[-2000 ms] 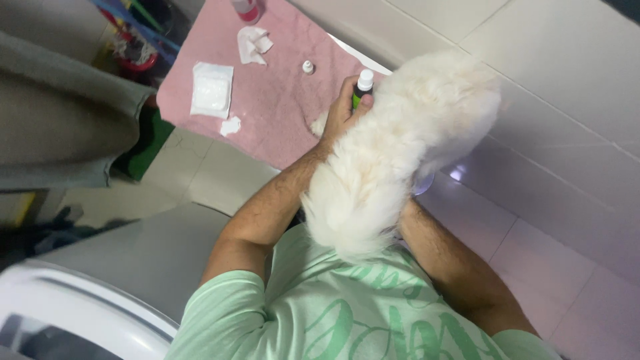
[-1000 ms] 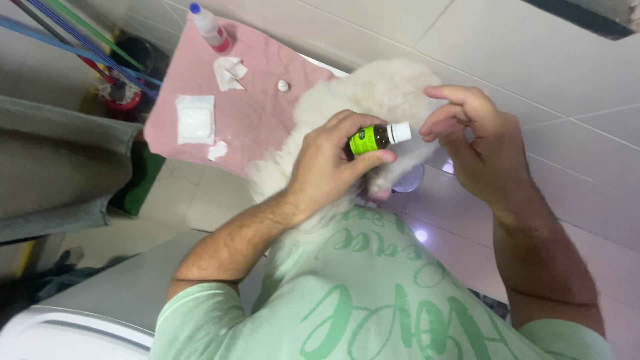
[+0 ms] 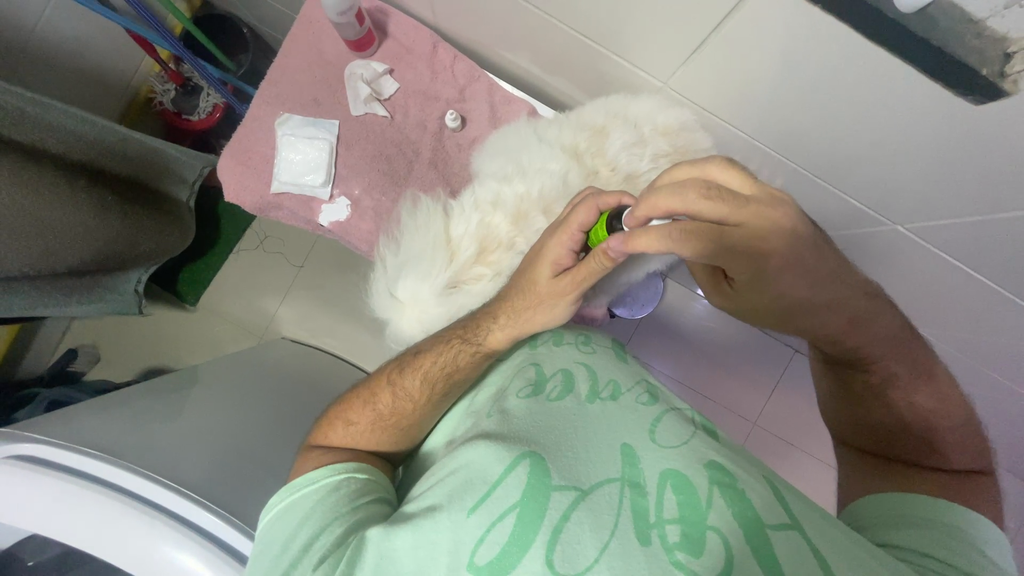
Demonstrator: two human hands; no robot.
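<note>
My left hand (image 3: 572,260) grips a small dark bottle with a bright green label (image 3: 598,230). The fingers of my right hand (image 3: 720,232) are closed on the bottle's white cap (image 3: 640,219). Beneath and behind both hands a white long-haired animal (image 3: 512,184) stretches across the edge of a pink towel (image 3: 416,96), close against my shirt. On the towel are a small white dropper bottle (image 3: 454,121), a crumpled white tissue (image 3: 370,88), a square white packet (image 3: 305,156), a white scrap (image 3: 335,210) and a clear bottle with pink contents (image 3: 352,28).
A tiled wall (image 3: 784,104) runs along the far right side. At the lower left stands a grey and white appliance (image 3: 200,424). A grey cloth (image 3: 88,200) hangs at the left, near a red bucket (image 3: 196,120) and coloured poles. A round pale object (image 3: 638,298) shows below the animal.
My right hand, low beside the animal at first and then raised apart from the bottle, has come onto its white cap. My left hand keeps hold of the bottle, which was over the towel earlier.
</note>
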